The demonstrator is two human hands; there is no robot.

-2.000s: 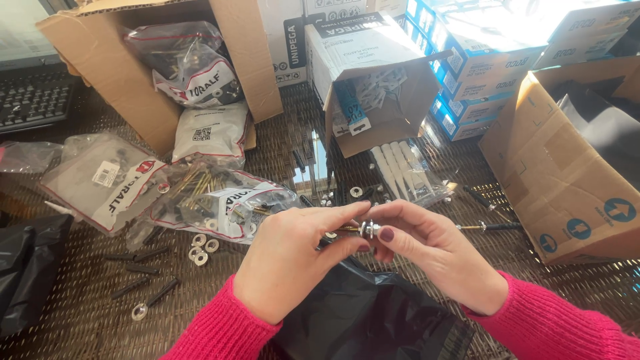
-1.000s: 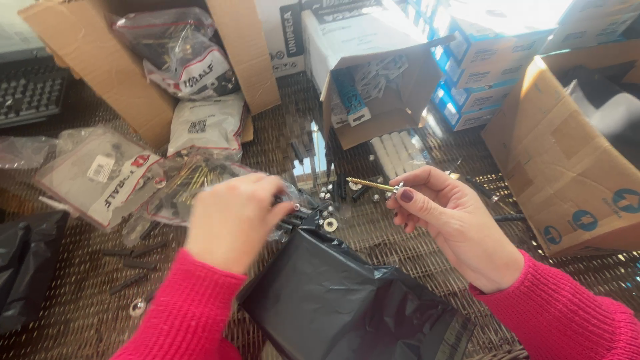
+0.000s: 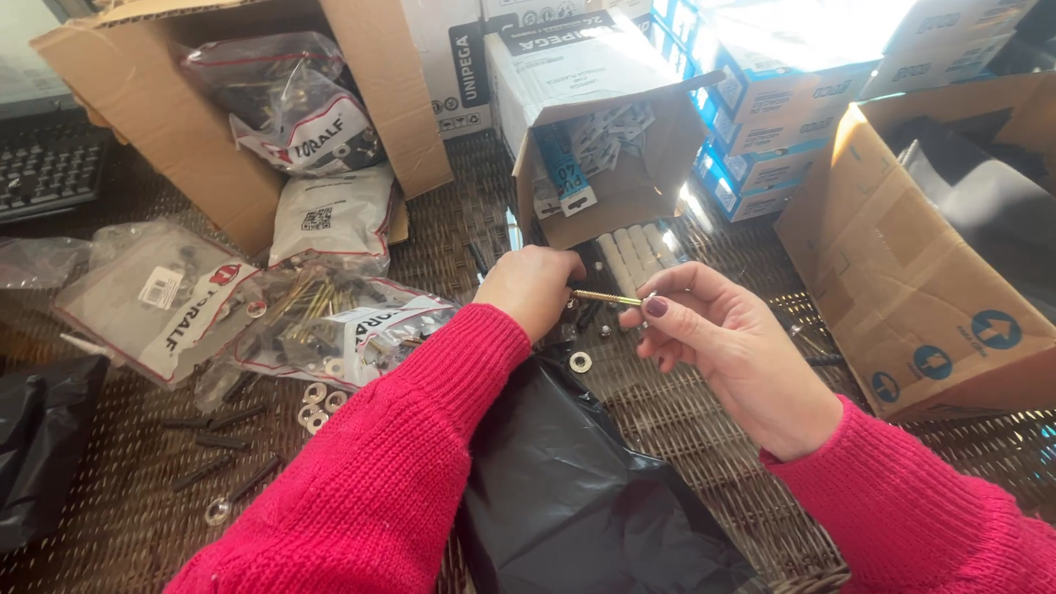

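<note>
My right hand [image 3: 709, 338] pinches a brass-coloured threaded screw [image 3: 606, 297] near its head, with small metal hardware at the fingertips. The screw points left toward my left hand [image 3: 532, 285], which reaches down over small loose parts beyond the black plastic bag [image 3: 569, 487]. What the left fingers touch is hidden. A metal washer [image 3: 580, 361] lies between the hands, just past the bag. Clear bags of screws and washers [image 3: 305, 309] lie left of my left hand. White plastic wall plugs [image 3: 635, 254] lie just beyond my right hand.
Black plugs [image 3: 223, 441] and several washers [image 3: 313, 406] lie loose on the woven surface at left. An open carton holds hardware bags [image 3: 330, 124]. Another box [image 3: 561, 91] lies open at the back, beside stacked blue-and-white boxes [image 3: 759, 140]. A cardboard box [image 3: 916, 289] stands right; a keyboard [image 3: 49, 165], far left.
My hands were together around the small hardware, then parted. My left hand has since moved right and forward from over the loose parts; my right hand still holds the screw.
</note>
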